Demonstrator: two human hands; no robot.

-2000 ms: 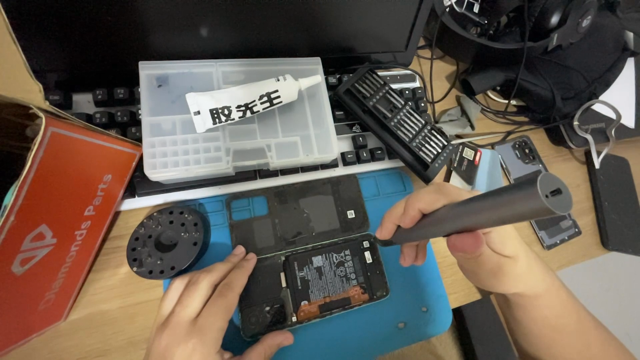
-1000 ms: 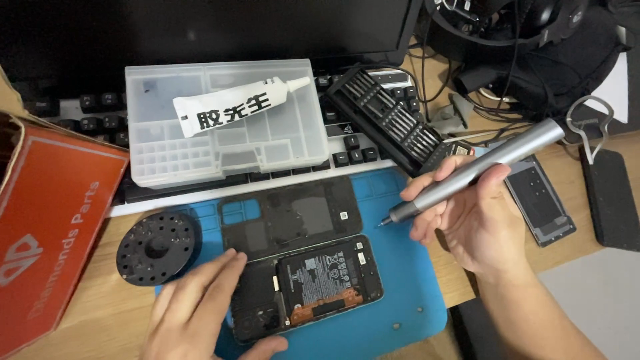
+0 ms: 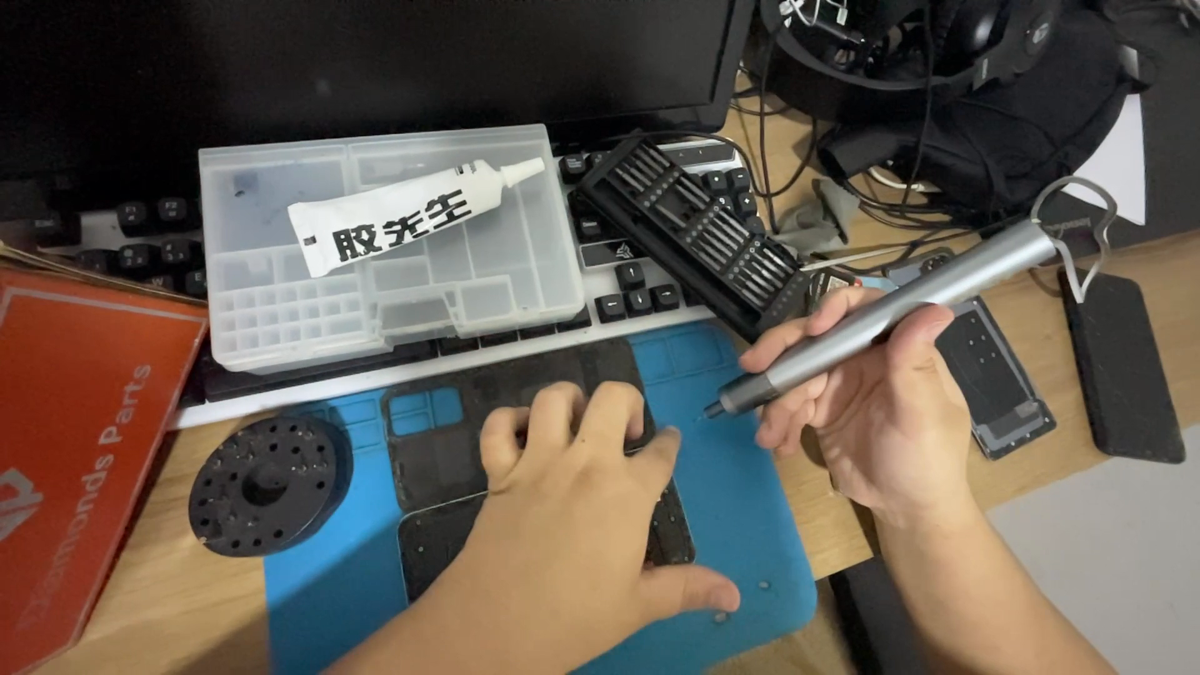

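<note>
My right hand [image 3: 872,394] holds a grey pen-shaped electric screwdriver [image 3: 872,328], its thin bit pointing down-left above the blue silicone mat [image 3: 750,525]. My left hand [image 3: 572,506] is spread palm down over an opened smartphone [image 3: 441,548], hiding most of its inside; whether it grips anything cannot be seen. Directly behind the phone lies a dark back cover [image 3: 422,469] with a camera cutout, partly under my left fingers. Left of them, a round black holder [image 3: 269,486] with small holes overlaps the mat's edge.
A clear plastic parts box [image 3: 281,202] bearing a white glue tube [image 3: 403,216] rests on the keyboard [image 3: 637,323]. Beside it leans a black screwdriver bit case [image 3: 698,230]. An orange box [image 3: 84,422] stands left; another phone part [image 3: 998,375] and a black slab-shaped object [image 3: 1125,366] lie right.
My left hand has moved right from the phone's left edge to over its middle, covering the battery seen before. My right hand has turned the screwdriver and drawn it away from the phone since the oldest frame.
</note>
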